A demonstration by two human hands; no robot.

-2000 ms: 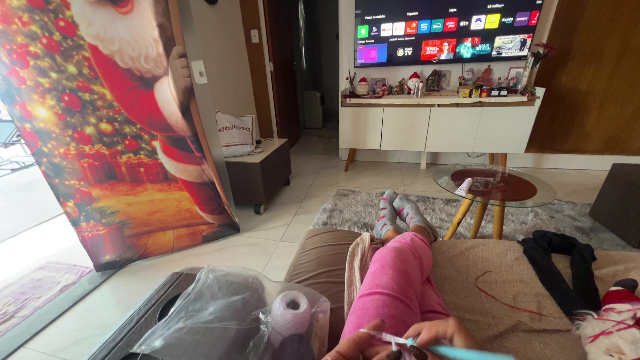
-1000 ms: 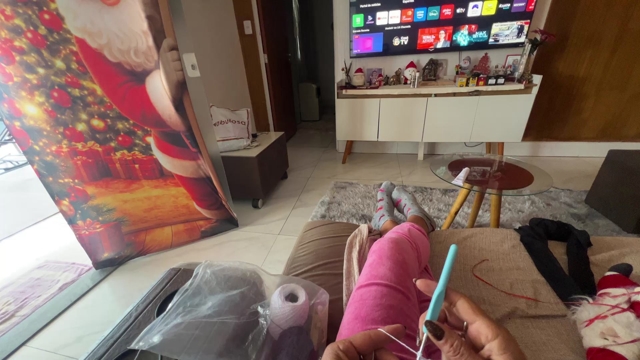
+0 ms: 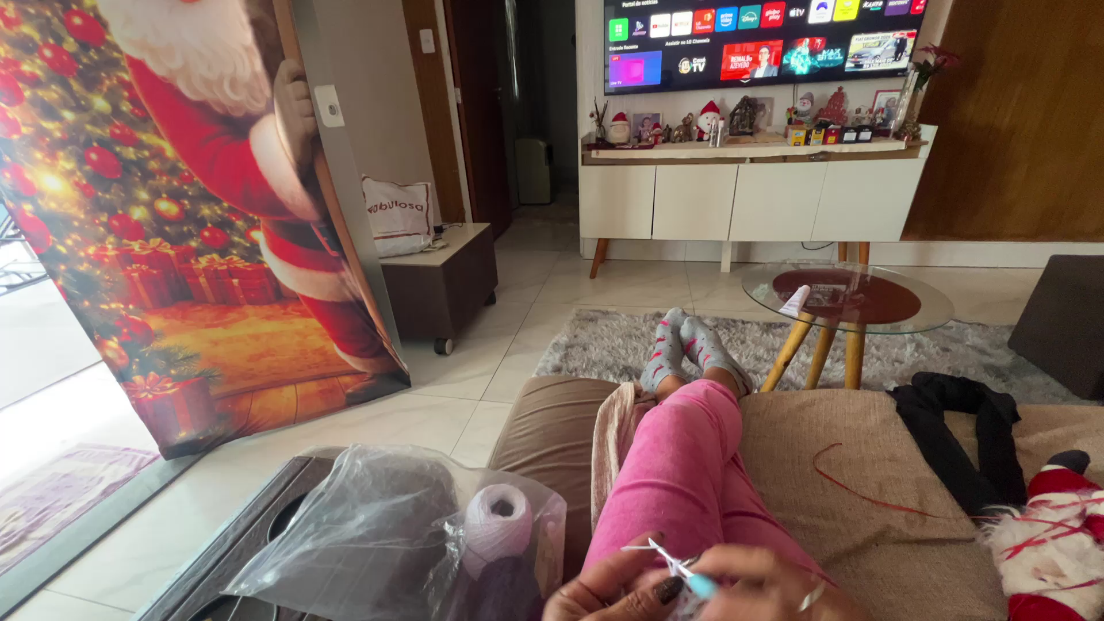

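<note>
At the bottom centre, over the lap, my left hand (image 3: pixel 608 591) pinches white yarn (image 3: pixel 642 547) between thumb and fingers. Close against it, my right hand (image 3: pixel 759 582) is blurred and holds a crochet hook with a light blue handle (image 3: pixel 702 586); its metal tip meets the yarn. A bit of light crochet work shows between the hands, mostly hidden by the fingers. To the left, a cone of pale lilac yarn (image 3: pixel 498 522) stands in a clear plastic bag (image 3: pixel 371 517), with darker yarn beside it.
Pink-trousered legs (image 3: pixel 668 457) stretch along a beige sofa (image 3: pixel 811 423). At right lie a red ribbon (image 3: pixel 862 496), black cloth (image 3: pixel 957 431) and a Santa plush (image 3: pixel 1052 552). Beyond are a glass-topped table (image 3: pixel 914 302), a grey rug (image 3: pixel 586 341) and a white TV cabinet (image 3: pixel 780 198). A Santa-printed panel (image 3: pixel 207 216) stands left.
The hook was held upright with its blue handle raised one second ago; now it is lowered and tilted, mostly covered by the right hand. The two hands have come closer together.
</note>
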